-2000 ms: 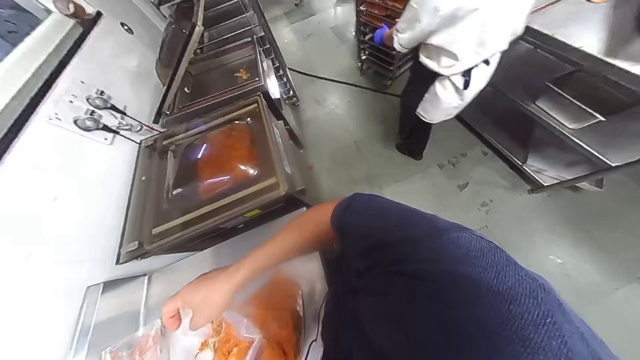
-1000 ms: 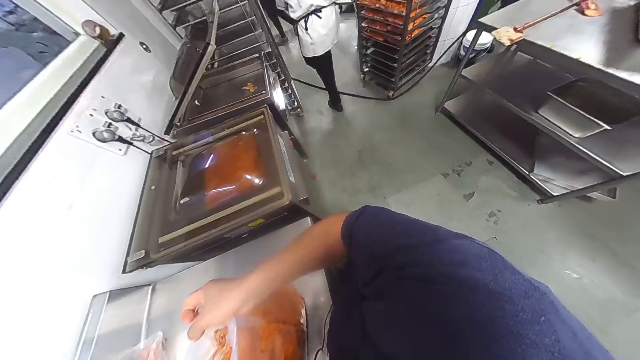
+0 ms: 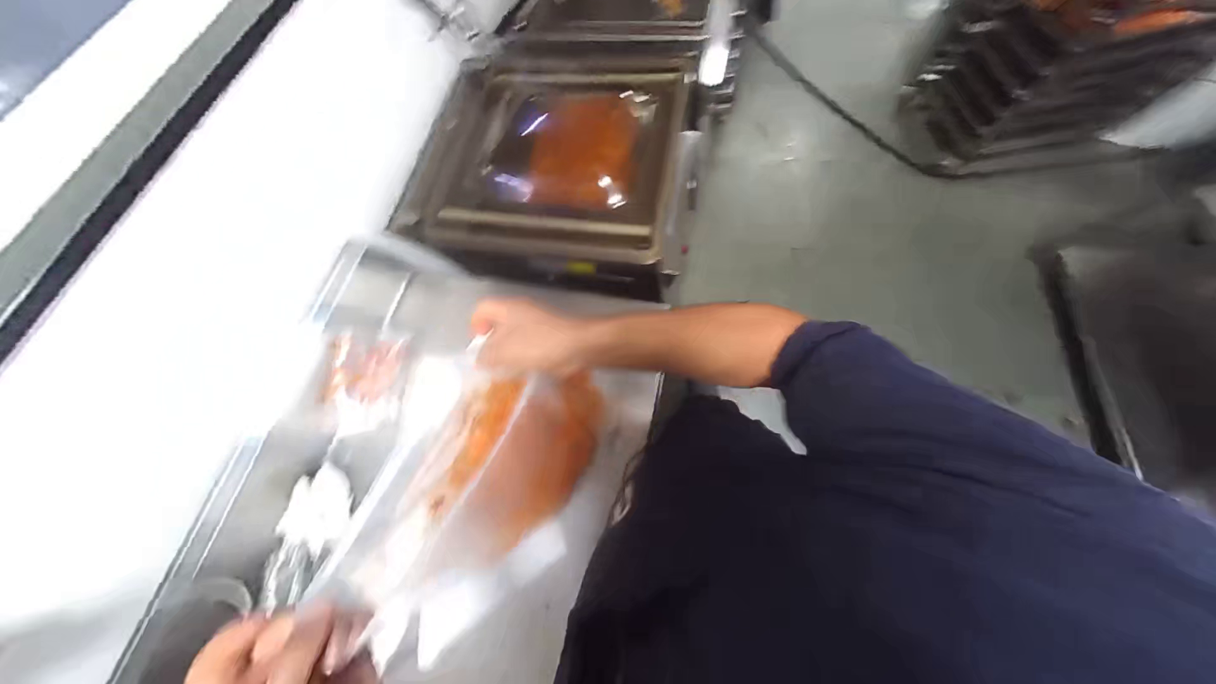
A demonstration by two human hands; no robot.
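My right hand [image 3: 527, 334] is closed on the upper end of a clear plastic bag [image 3: 475, 475] holding orange food pieces. At the lower left, my left hand [image 3: 285, 646] grips the other end, and the film stretches between the two hands. Beside it on the metal table lies a fuller bag of orange food [image 3: 565, 437], partly covered by the held bag. A smaller clear bag with pinkish contents [image 3: 366, 370] is to the left. Motion blurs the fingers and the bags.
Beyond the table [image 3: 608, 323] stands a vacuum sealer [image 3: 560, 228] with its clear lid down over orange food. White crumpled material [image 3: 316, 508] lies at the left by the wall. A tray rack [image 3: 1007, 95] is at the upper right, with a cable [image 3: 855, 119] on the floor.
The view has swung toward the table. My left hand, unseen earlier, now shows at the lower left, and the bag is stretched between both hands. The co-worker seen by the racks is no longer clearly visible.
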